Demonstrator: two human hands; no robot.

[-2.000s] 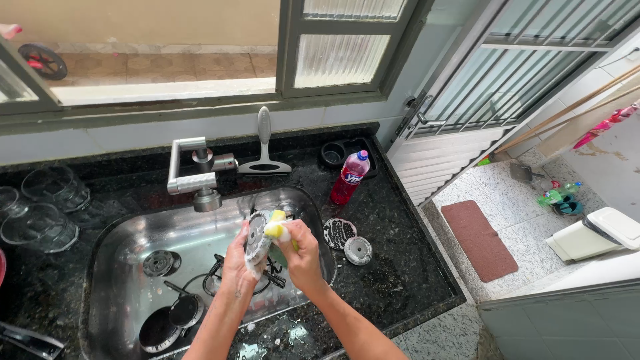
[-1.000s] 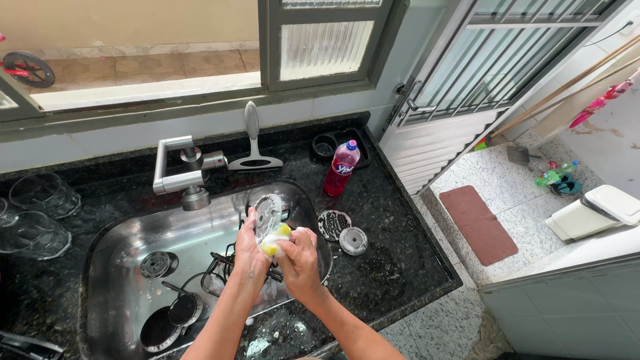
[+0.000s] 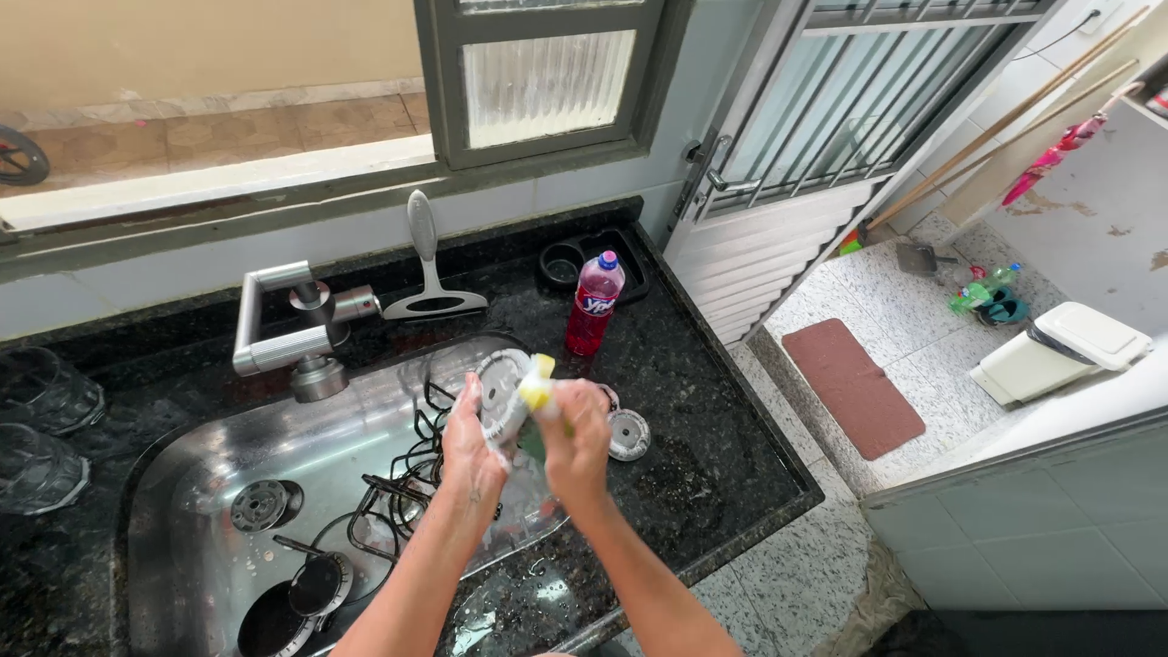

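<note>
My left hand (image 3: 473, 452) grips a round metal stove burner piece (image 3: 502, 388), tilted on edge above the sink's right end. A yellow sponge (image 3: 537, 391) with white foam is in my right hand (image 3: 577, 429), against the burner piece's right side. Foam clings to the left fingers. Beneath them in the steel sink (image 3: 196, 456) lie black wire pan supports (image 3: 401, 497), dark burner caps (image 3: 318, 584) and a small metal disc (image 3: 259, 505). Another round burner piece (image 3: 628, 434) rests on the counter to the right, with one more partly hidden behind my right hand.
A bottle of pink-red liquid (image 3: 595, 306) stands on the black granite counter (image 3: 703, 447) before a black holder (image 3: 558, 265). The steel faucet (image 3: 287, 342) and a grey squeegee (image 3: 429, 265) are behind the sink. Glass cups (image 3: 50, 392) stand at left.
Both hands stay together over the sink's right end, holding the burner piece and sponge. The burner piece's tilt has changed a little, and the right hand has shifted against it.
</note>
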